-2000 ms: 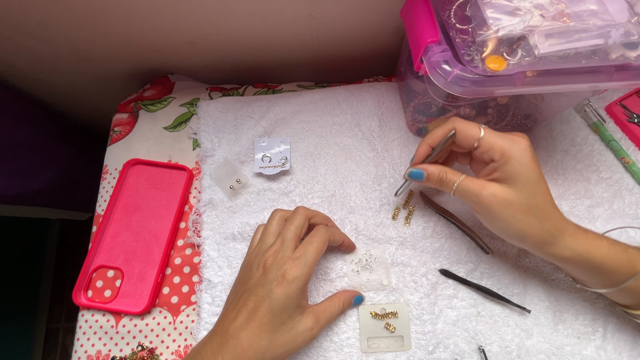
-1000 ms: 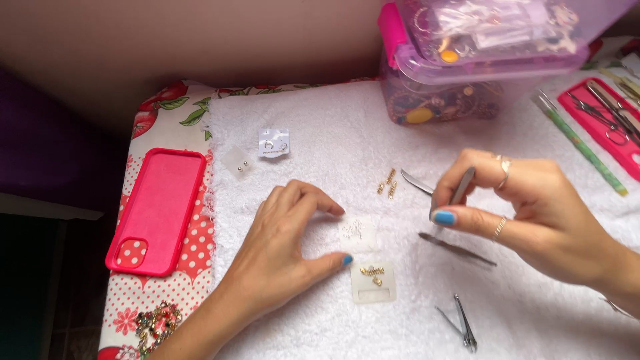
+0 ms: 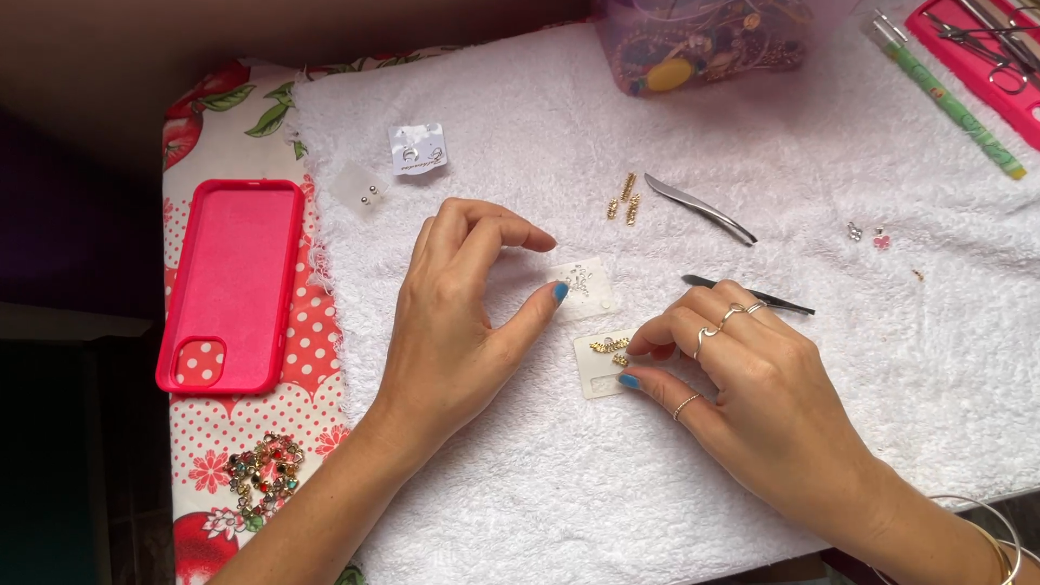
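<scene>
My right hand point(image 3: 739, 374) has its thumb and forefinger at the right edge of a small white card point(image 3: 591, 382) bearing gold chain pieces point(image 3: 609, 346); whether they pinch anything is not clear. My left hand point(image 3: 467, 301) rests on the towel, fingers apart, its thumb near a white card point(image 3: 597, 301) scattered with tiny clear stones point(image 3: 578, 280). Above lie several short gold chain pieces point(image 3: 633, 209), beside silver tweezers point(image 3: 703, 210). Black tweezers point(image 3: 772, 301) lie just beyond the right hand's knuckles.
A pink phone case point(image 3: 236, 284) and a multicoloured jewelry piece point(image 3: 264, 475) lie left. Earring cards point(image 3: 418, 162) sit upper left. At the back stands a purple box of jewelry point(image 3: 707, 49). Right are small charms point(image 3: 881, 238), a green tube point(image 3: 946, 101) and a pink tray of tools point(image 3: 991, 61).
My right hand has let go of the silver tweezers, which now lie beside the gold pieces, and has moved to the card with gold chain. My left hand stays near the stones.
</scene>
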